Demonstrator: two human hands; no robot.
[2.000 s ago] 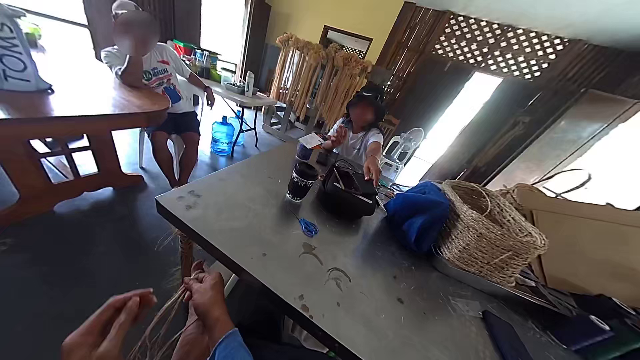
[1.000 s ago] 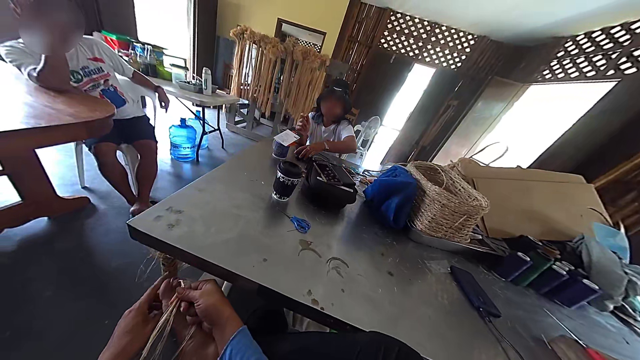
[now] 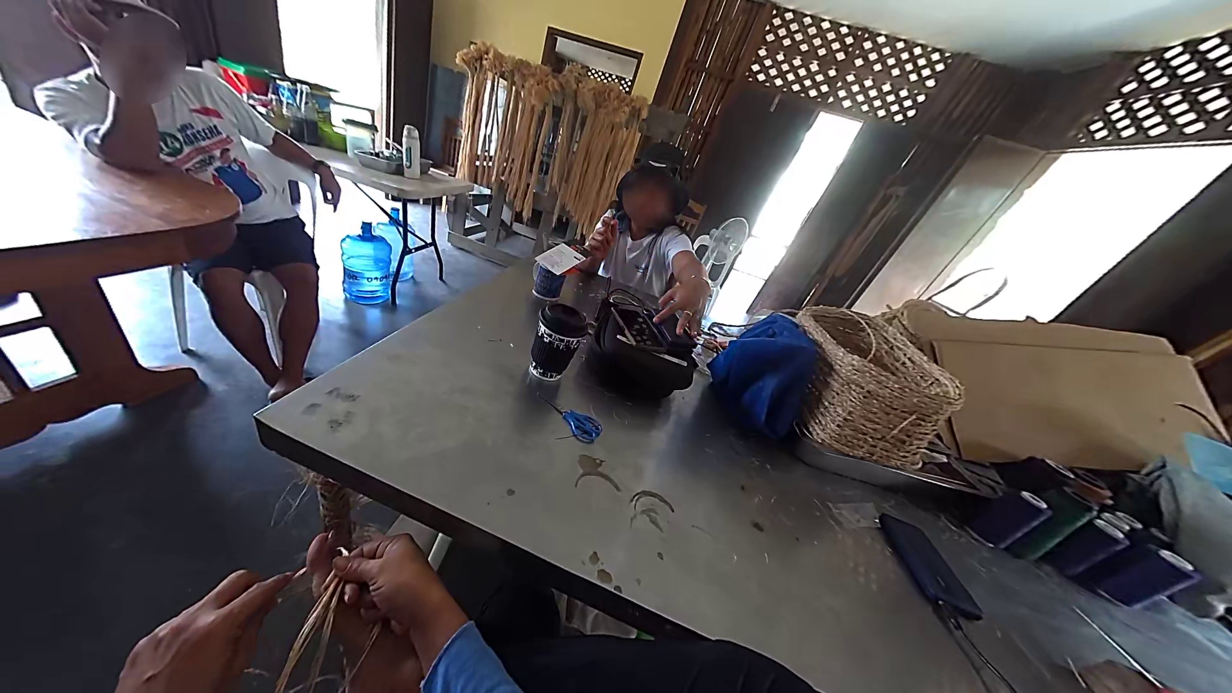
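Loose natural fibre strands (image 3: 322,626) hang from the fingers of my right hand (image 3: 390,582), at the lower left beside the table edge. My left hand (image 3: 207,630) is just left of them, thumb and forefinger together near the strands; whether it holds a thin strand cannot be told. A braided fibre piece (image 3: 335,510) runs upward beyond my hands, against the table's side. My bare foot or leg is partly visible behind the strands. Blue-handled scissors (image 3: 581,425) lie on the grey table (image 3: 433,433).
On the table are a black patterned cup (image 3: 556,344), a black bag (image 3: 640,351), blue cloth (image 3: 765,371), a woven basket (image 3: 876,385) in a metal tray, a dark phone (image 3: 929,566) with a cable, and thread spools (image 3: 1078,539). One person sits across the table, another at the left.
My left hand has moved left, away from my right hand, which keeps the strands. The person across the table has reached a hand toward the black bag. The person at the left has raised a hand to the head.
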